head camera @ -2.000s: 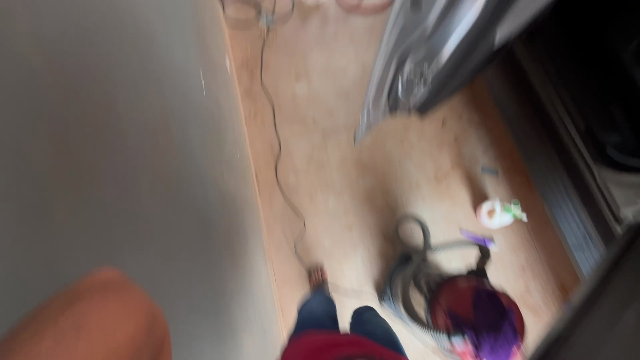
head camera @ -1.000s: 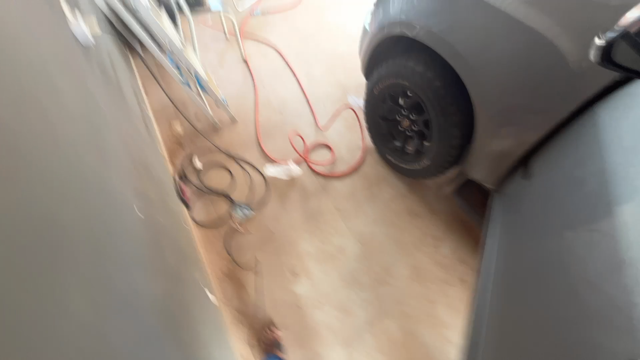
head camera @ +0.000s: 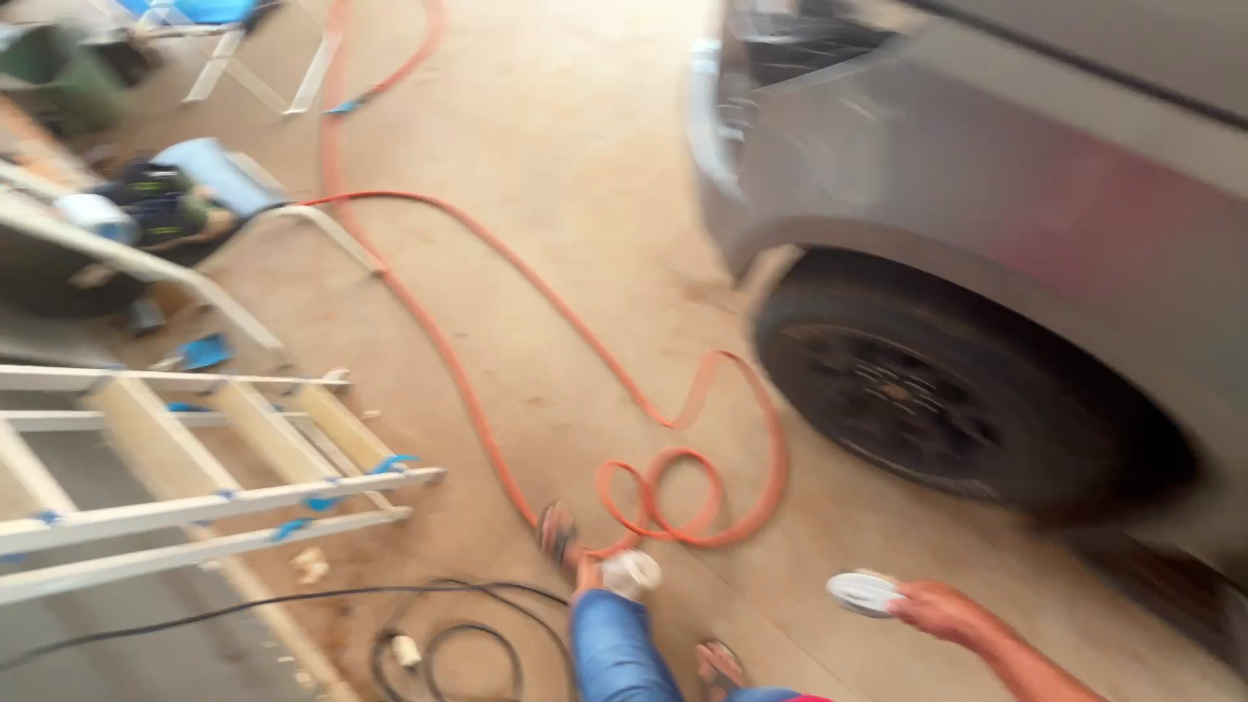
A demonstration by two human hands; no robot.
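My right hand point(head camera: 936, 609) comes in from the lower right, its fingers closed on the edge of a flat, round white object point(head camera: 865, 593). Blur hides what exactly the object is. The hand is held out over the tan floor, below the front wheel point(head camera: 882, 380) of a grey vehicle point(head camera: 936, 146). My left hand is out of view. At the bottom are my legs in blue jeans point(head camera: 619, 643) and my feet in sandals. A crumpled-looking white item point(head camera: 632, 573) lies beside my forward foot.
An orange hose point(head camera: 468, 390) loops over the floor in front of my feet. A pale ladder point(head camera: 195, 497) with blue bits lies at left, above a coiled black cable point(head camera: 478, 634). Further back at left stand a folding-legged frame point(head camera: 234, 68) and mixed clutter.
The view has swung far along the vehicle, past the open door to the front wheel. My right hand with the round white object has come into view.
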